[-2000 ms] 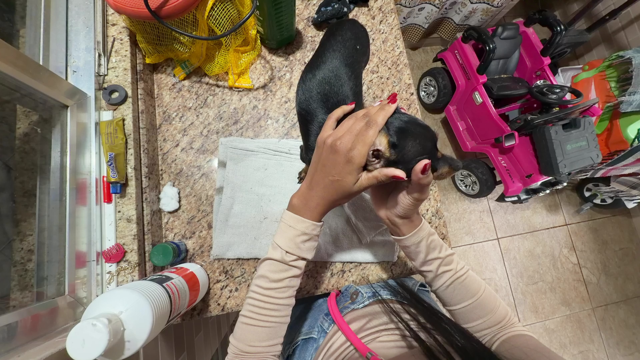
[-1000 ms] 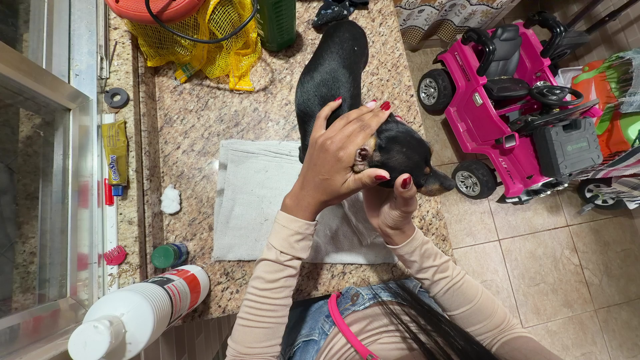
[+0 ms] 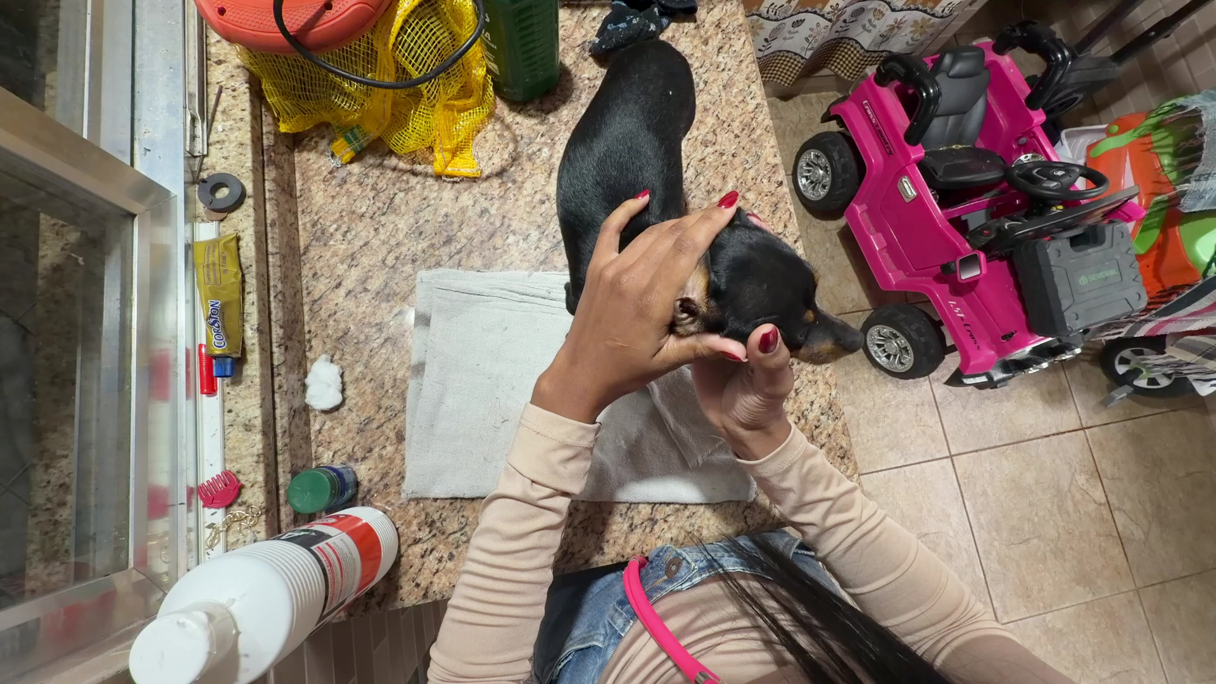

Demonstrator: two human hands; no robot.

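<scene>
A small black dog with tan markings is on the granite counter, its head turned to the right. My left hand lies over its neck and the near side of its head, the thumb below a folded ear. Under the jaw, my right hand is cupped with the thumb up, partly hidden by the left. Beneath my forearms and beside the dog lies a folded light grey cloth. The dog's legs are mostly hidden.
A cotton ball, a green-capped small bottle and a large white bottle are at the left. A yellow mesh bag lies at the back. Right of the counter edge, a pink toy car stands on the tiled floor.
My left hand's fingers have spread slightly over the dog's neck since two seconds ago. The dog's head remains between my hands.
</scene>
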